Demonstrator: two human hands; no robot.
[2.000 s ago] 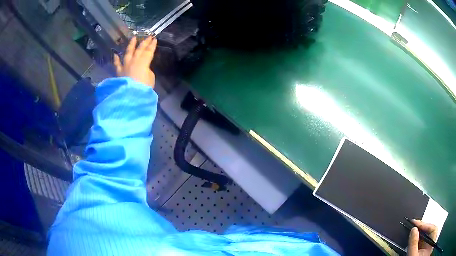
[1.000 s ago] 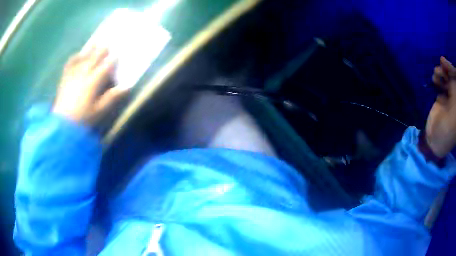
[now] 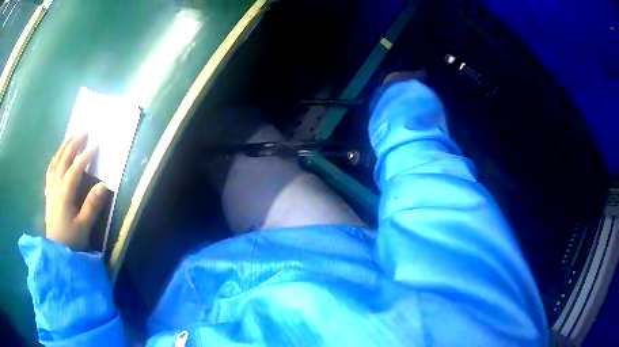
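Observation:
The sheet (image 3: 112, 139) lies on the green bench at the left; its upper part is white backing paper and a dark part shows beside my thumb. My left hand (image 3: 73, 193) rests flat over the sheet's left side, fingers a little apart, with nothing seen in it. My right hand (image 3: 404, 76) reaches away into the dark area right of the bench. Only a small part of it shows past the blue sleeve, so its fingers and anything in them are hidden. No tweezers can be made out.
The bench's pale yellow edge (image 3: 183, 112) curves between the sheet and my lap. Green frame bars (image 3: 346, 183) and a dark rod (image 3: 271, 149) are below bench level. A pale grooved rail (image 3: 590, 281) is at the lower right.
The view has swung to the right from the bench's left end. My right hand no longer holds tweezers in view and now reaches forward into the dark area. My left hand has come onto the sheet.

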